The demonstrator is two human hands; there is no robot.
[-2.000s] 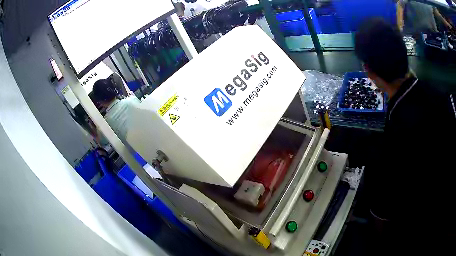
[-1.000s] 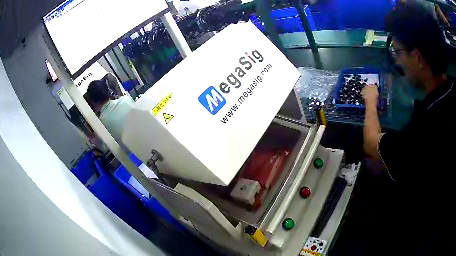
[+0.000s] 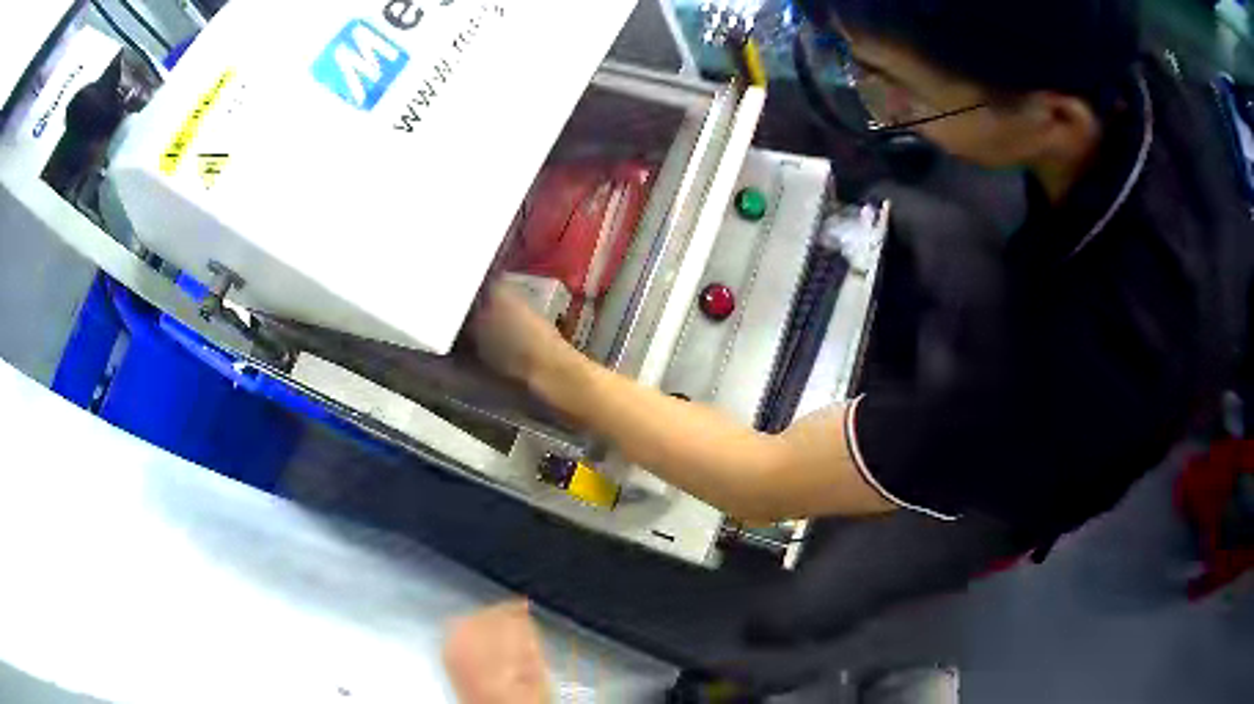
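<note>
The off-white test box (image 3: 316, 227) stands before me with its lid tilted open. A coworker in a black polo (image 3: 1086, 330) leans in from the right, one arm reaching under the lid by the small white block (image 3: 539, 293) on the red base (image 3: 585, 227). Whether that hand holds anything is hidden. A blurred hand, apparently my left hand (image 3: 498, 655), is cut off at the bottom edge, away from the box; its fingers are unclear. My right hand is not in view.
Green (image 3: 750, 204) and red (image 3: 717, 301) buttons line the box front. A black keyboard (image 3: 805, 330) lies on the shelf below. Blue totes (image 3: 179, 392) are at the left. A white surface (image 3: 165, 578) fills the lower left. Something red (image 3: 1217, 516) is at the far right.
The coworker has come from the bench to the box and put an arm inside. The view has shifted, moving the box up and left. A blurred hand has appeared at the bottom.
</note>
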